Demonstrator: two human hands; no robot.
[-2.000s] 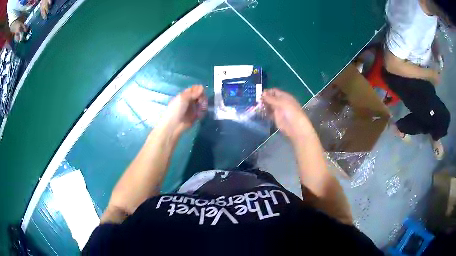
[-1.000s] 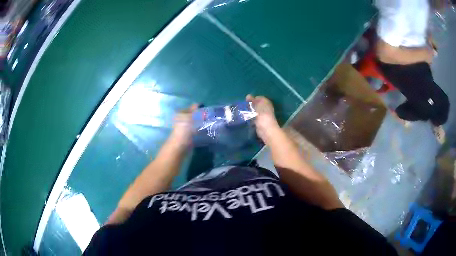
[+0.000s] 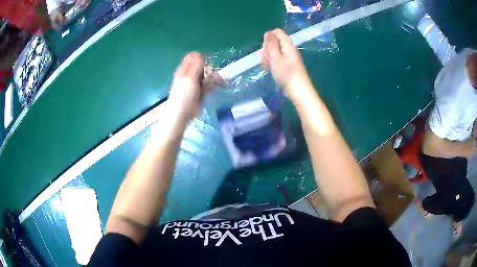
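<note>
A retail box (image 3: 253, 133), white and blue with a dark device picture, is blurred by motion in front of me, above the green bench (image 3: 334, 99). Glinting clear film, which looks like a clear plastic bag (image 3: 243, 81), stretches from the box up to my hands. My left hand (image 3: 191, 78) pinches the film at its left side. My right hand (image 3: 280, 55) pinches it at its right side, farther forward. The box hangs or lies between my forearms; whether it touches the bench is hidden by blur.
A pale metal rail (image 3: 141, 119) crosses the bench. A white sheet (image 3: 81, 224) lies at lower left. Another box (image 3: 303, 5) in film is at the top edge. A brown carton (image 3: 389, 182) and a seated person (image 3: 452, 114) are at right. Another person's hands show at top left.
The box was flat between my hands, then tilted edge-up and held at both ends. Now my hands have moved forward past it onto the film, and its printed face shows again.
</note>
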